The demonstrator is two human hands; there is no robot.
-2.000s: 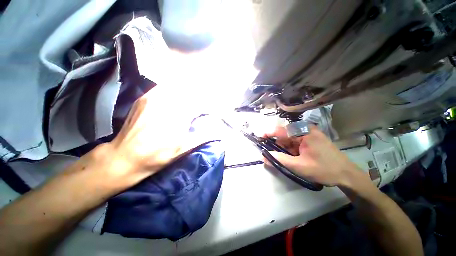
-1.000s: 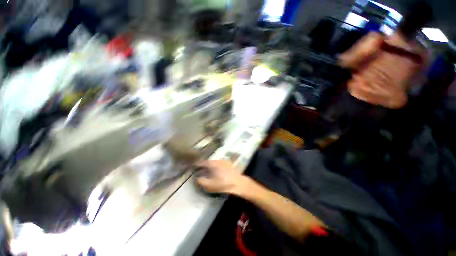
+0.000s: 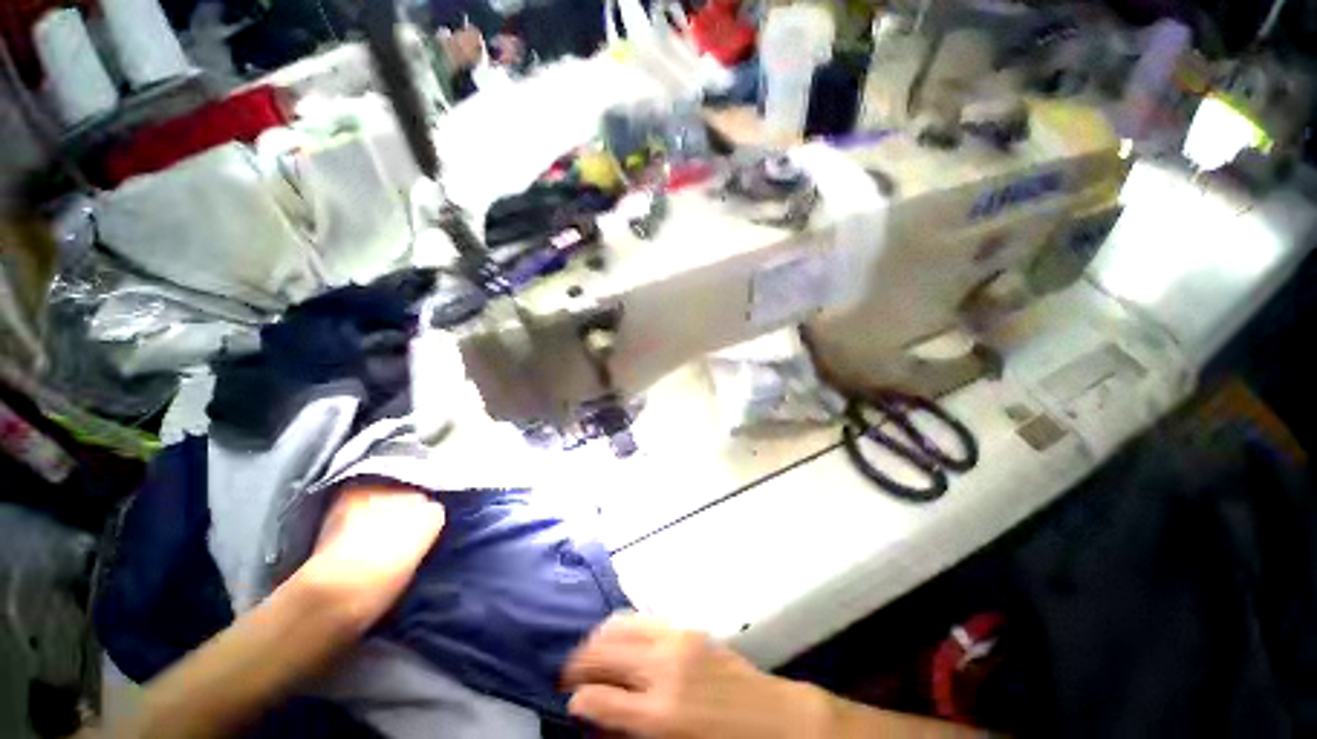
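A navy and light grey garment piece (image 3: 498,588) lies bunched left of and below the needle area of the cream sewing machine (image 3: 693,315). My left hand (image 3: 379,541) is on the cloth, its fingers partly hidden by the light grey folds. My right hand (image 3: 650,679) is at the right edge of the navy cloth, its fingers curled against it; the grip is blurred. Black-handled scissors (image 3: 910,445) lie on the pale table (image 3: 766,578) under the machine arm, apart from both hands. Bright glare hides the stitching spot.
A small clear packet (image 3: 768,387) lies under the machine arm. Dark-bladed snips (image 3: 527,264) rest on the machine head. White and red cloth (image 3: 202,130) and plastic bags (image 3: 159,311) are heaped behind. A control panel (image 3: 1091,383) is at the right. White thread cones (image 3: 72,65) stand at the upper left.
The view has swung back from the right to the machine and cloth. The scissors, in my right hand two seconds ago, now lie on the table. My right hand has moved to the navy cloth.
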